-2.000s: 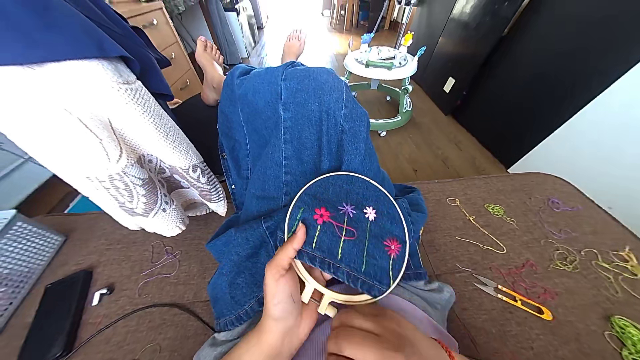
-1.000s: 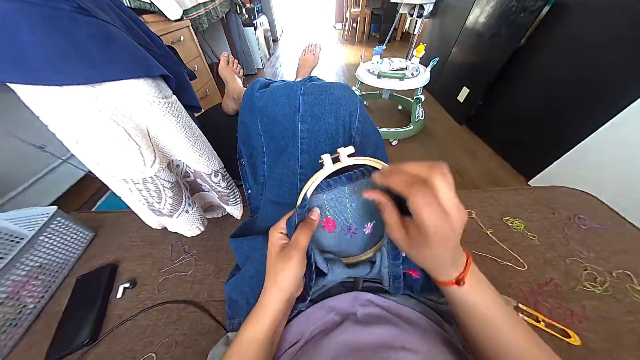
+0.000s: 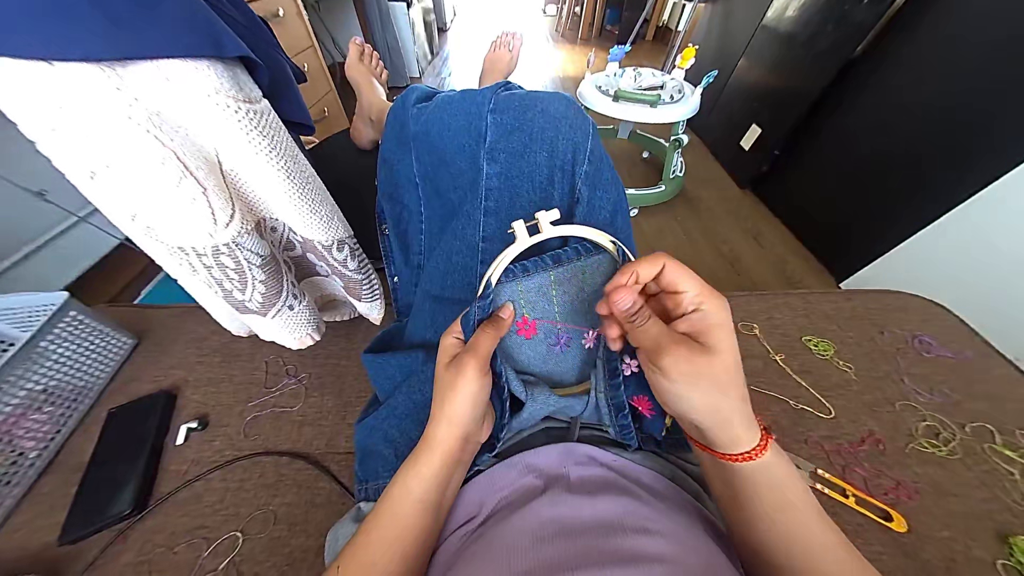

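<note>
A wooden embroidery hoop holds the blue denim cloth over my lap, its screw at the top. The inner side of the stitching faces me: a red flower, a purple one and a pink one, with dashed green stems. My left hand grips the denim and hoop at the left, thumb on top. My right hand is at the hoop's right side, thumb and fingertips pinched together; whether a needle or thread is between them cannot be told. More flowers show on a fold below it.
Thread snips with a yellow handle, yellow thread and green thread lie on the brown seat at right. At left are a black phone, an earbud and a grey basket. A baby walker stands ahead.
The hoop has been turned over, its screw now at the top and the inner side of the cloth showing. My right hand has come from below the hoop to its right side.
</note>
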